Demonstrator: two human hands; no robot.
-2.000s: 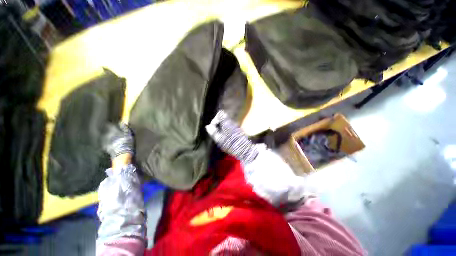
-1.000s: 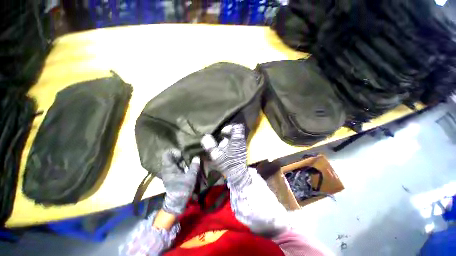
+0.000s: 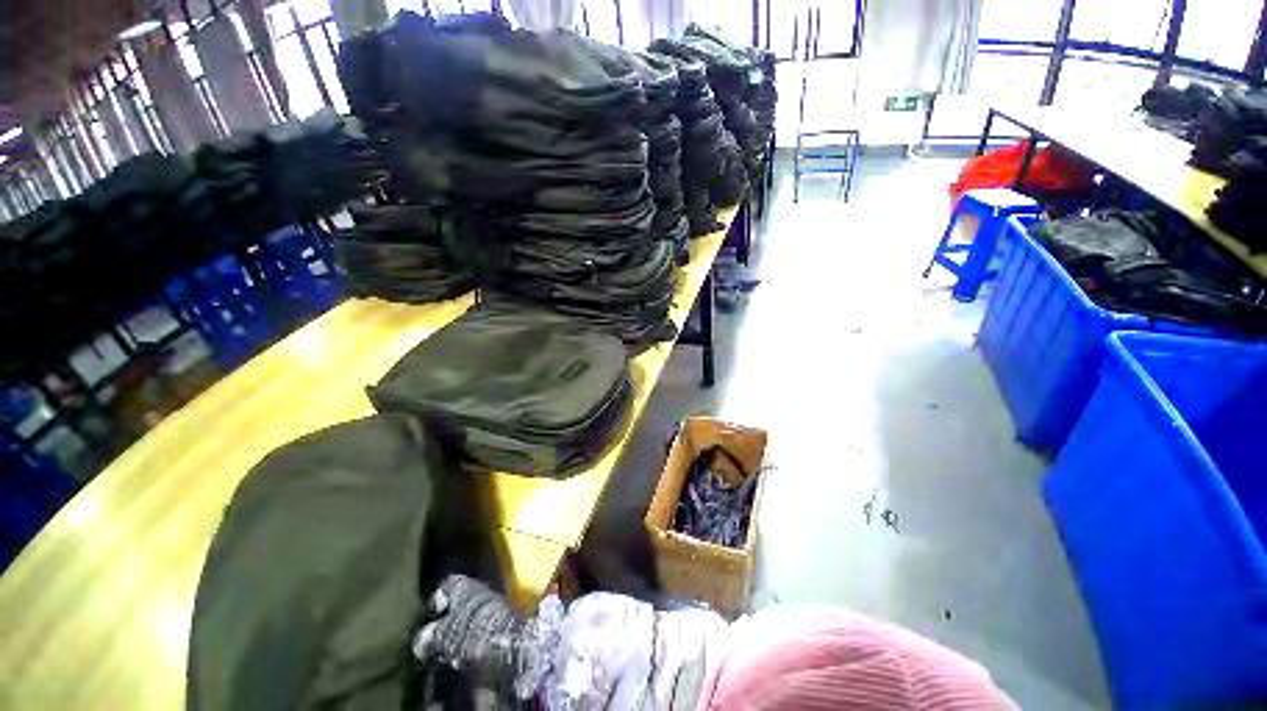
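A dark olive backpack [image 3: 313, 556] stands at the lower left over the yellow table, cut off by the bottom edge. My right hand [image 3: 479, 632], in a grey striped glove with a pale sleeve cover, is at its right side; its fingertips are against the dark side of the bag, and whether they grip it cannot be told. My left hand is not in view. A second olive backpack [image 3: 521, 375] lies flat on the table [image 3: 181, 486] just beyond.
Tall backpack stacks [image 3: 556, 153] stand along the table behind. An open carton [image 3: 709, 556] with dark tangled strips sits on the floor beside the table. Blue bins [image 3: 1153, 514], one holding dark bags, and a blue stool [image 3: 989, 229] stand at the right.
The view has swung right and up, showing the aisle and bins. The backpack now appears at the lower left. My left hand has left the picture; my right hand is beside the bag.
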